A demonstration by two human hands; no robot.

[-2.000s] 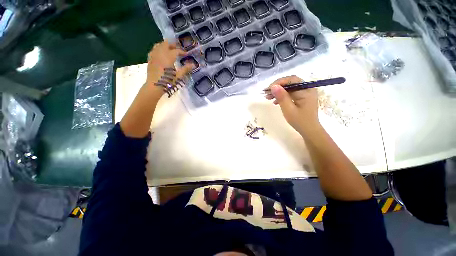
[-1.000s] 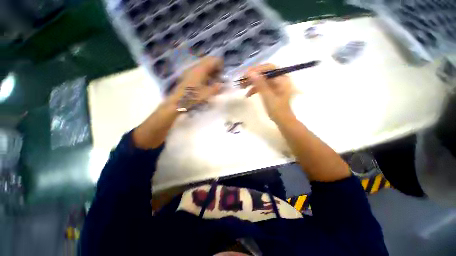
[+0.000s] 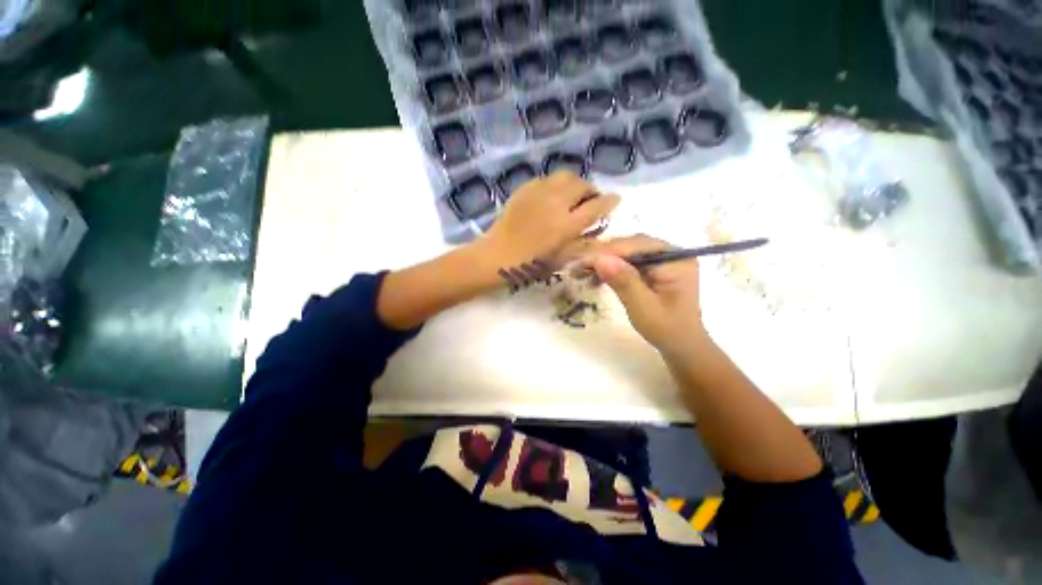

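Note:
My left hand (image 3: 551, 219) is bent over the white board (image 3: 331, 286), fingers curled around a small dark piece that is mostly hidden. Several tiny dark strips (image 3: 526, 275) lie in a row on the back of that hand and wrist. My right hand (image 3: 657, 286) holds thin black tweezers (image 3: 720, 248), tips hidden at my left hand. The hands meet. A small loose strip pile (image 3: 578, 312) lies just below them. Behind them, the blister tray (image 3: 731, 149) holds rows of dark frames; one pocket in the second row from the front looks empty.
A clear small parts bag (image 3: 871, 197) with dark bits and pale flecks (image 3: 748, 269) are on the board's right side. Another blister tray (image 3: 971, 126) is at far right. A flat plastic bag (image 3: 211, 189) lies on green at left, crumpled clear bags (image 3: 34, 229) at far left.
My left hand has left the tray's left edge and moved right and nearer me, meeting my right hand. My right hand with the tweezers has come slightly nearer me. A frame's pocket now looks empty.

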